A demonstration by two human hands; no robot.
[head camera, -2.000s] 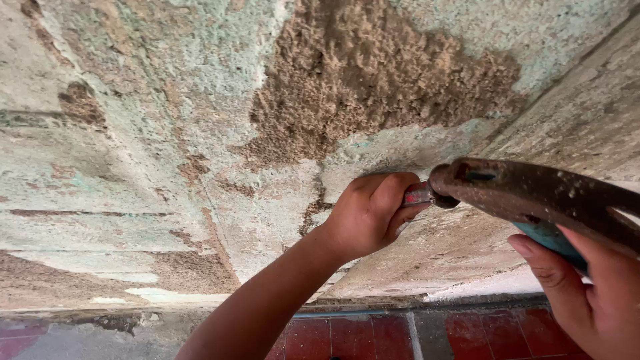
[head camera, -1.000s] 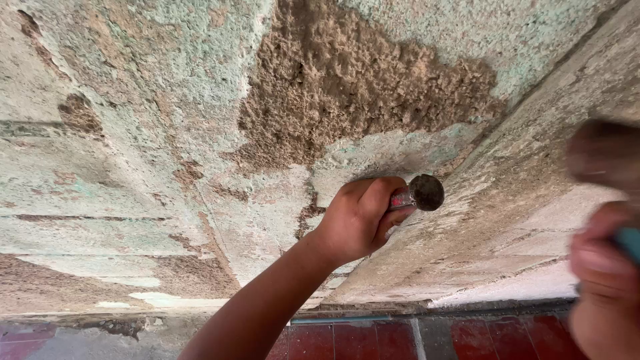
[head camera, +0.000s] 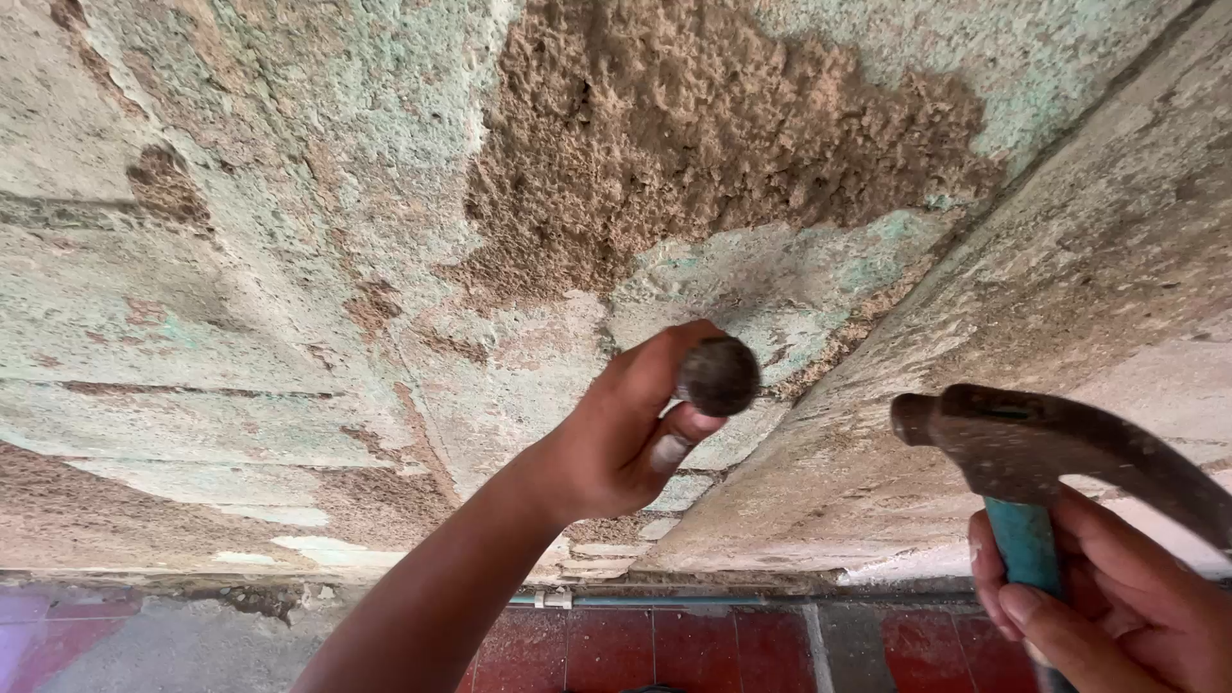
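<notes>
My left hand [head camera: 630, 423] is closed around a chisel-like tool [head camera: 720, 375]; its round, battered head points toward me, while its tip is hidden behind the hand. That hand is close against the wall [head camera: 539, 356], whose pale green and white coating is worn. Just above lies a large patch of rough brown plaster [head camera: 674, 144] laid bare. On the right, my right hand [head camera: 1107, 587] grips a claw hammer [head camera: 1011, 443] by its blue handle. The rusty hammer head is apart from the tool, its striking face turned left toward it.
A wall corner [head camera: 924, 279] runs diagonally to the right of my left hand, with a second stained wall face [head camera: 1088, 279] beyond. Red floor tiles [head camera: 693, 645] and grey cement [head camera: 212, 645] lie below. A thin blue pipe [head camera: 674, 601] runs along the wall's foot.
The hammer was touching the tool's head two seconds ago, then swung away to the right, blurred. Now it is in fuller view, still apart. My left hand has kept its hold on the tool.
</notes>
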